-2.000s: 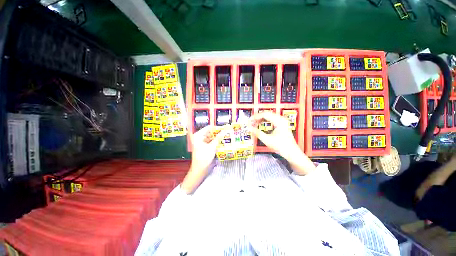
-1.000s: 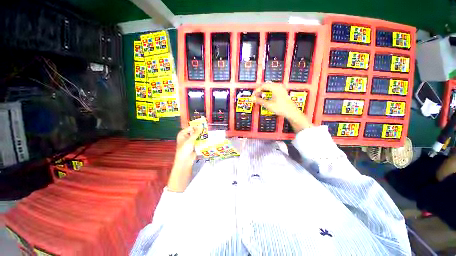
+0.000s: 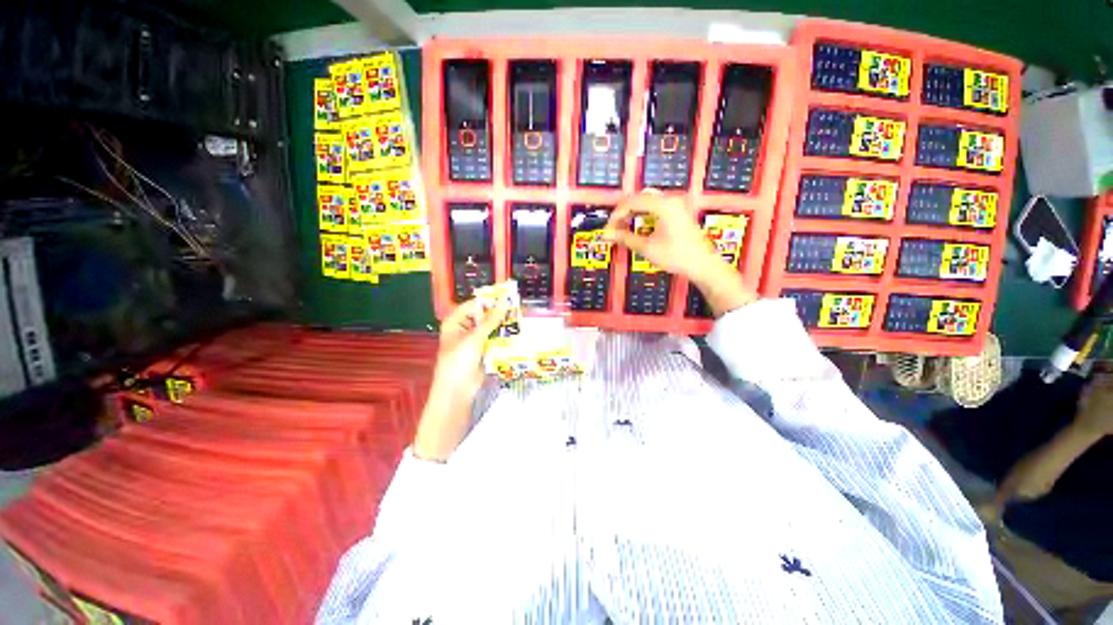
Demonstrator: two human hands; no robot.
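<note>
My left hand (image 3: pixel 457 357) holds a partly used yellow label sheet (image 3: pixel 537 366) with pale backing, in front of the phone tray (image 3: pixel 432 183). My right hand (image 3: pixel 671 244) is over the lower row, its thumb and finger together at the right edge of the label sticker (image 3: pixel 591 252) on the third phone (image 3: pixel 590 289). I cannot tell whether they grip it. The fourth and fifth lower phones also bear labels, partly hidden by my hand. The two lower-left phones (image 3: pixel 531 250) and the upper row (image 3: pixel 532 122) have bare dark screens.
Overlapping spare label sheets (image 3: pixel 372 165) lie left of the tray. A second tray (image 3: pixel 909 183) of labelled phones adjoins on the right. Beyond are a smartphone-like device (image 3: pixel 1041 226) and a white box (image 3: pixel 1062 140). Stacked red trays (image 3: pixel 244 476) stand lower left. Another person's arm (image 3: pixel 1056 452) shows lower right.
My right hand has left the sheet and reached the third lower phone, which now bears a label. My left hand keeps the sheet, lower left. The view has shifted, and the tray appears larger and higher.
</note>
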